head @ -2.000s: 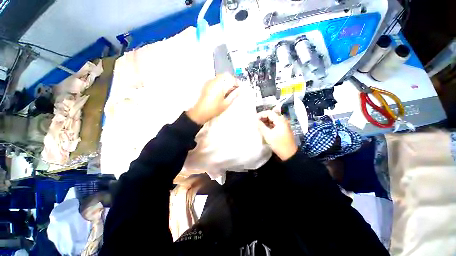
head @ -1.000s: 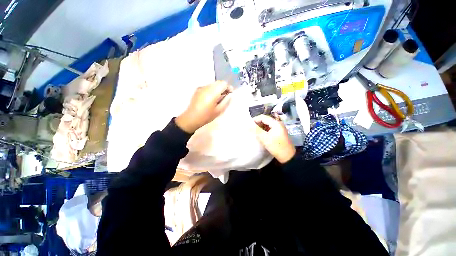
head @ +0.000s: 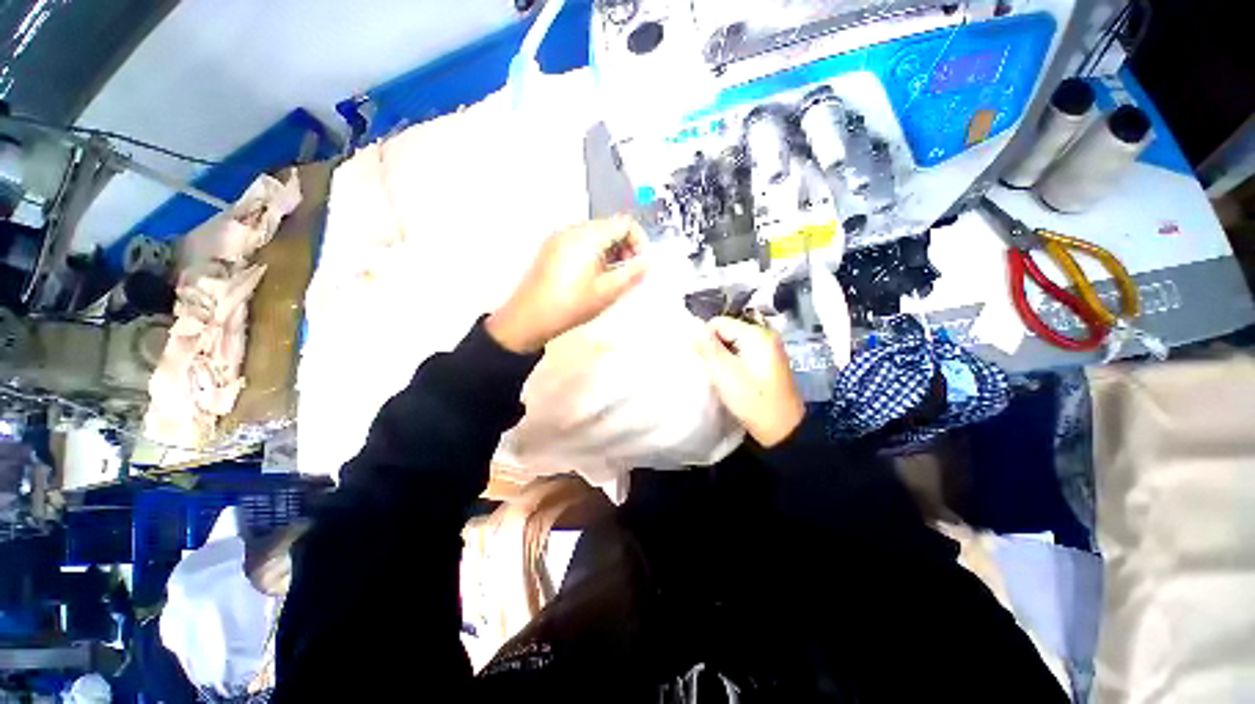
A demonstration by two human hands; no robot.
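Note:
A thin pale peach panel (head: 619, 392) spans between my hands and hangs over the table's front edge toward my lap. My left hand (head: 571, 282) pinches its upper left part, just left of the presser foot area. My right hand (head: 753, 378) holds its right side, below the needle area. The white and blue overlock machine (head: 771, 151) stands beyond my hands, with a yellow label (head: 802, 242) and a white strip (head: 829, 310) hanging beside it. The fabric at the needle is washed out, so its edge cannot be made out.
A large pale fabric stack (head: 441, 234) lies left of the machine. Crumpled peach pieces (head: 207, 337) lie at far left. Scissors (head: 1060, 282) and thread cones (head: 1087, 158) are at right. Gingham strips (head: 895, 378) bunch below the machine. A beige bundle (head: 1177, 509) lies lower right.
Since two seconds ago the view has shifted slightly, moving the scene's right side rightward. My hands keep nearly the same hold; my right thumb and fingers look closer together on the fabric.

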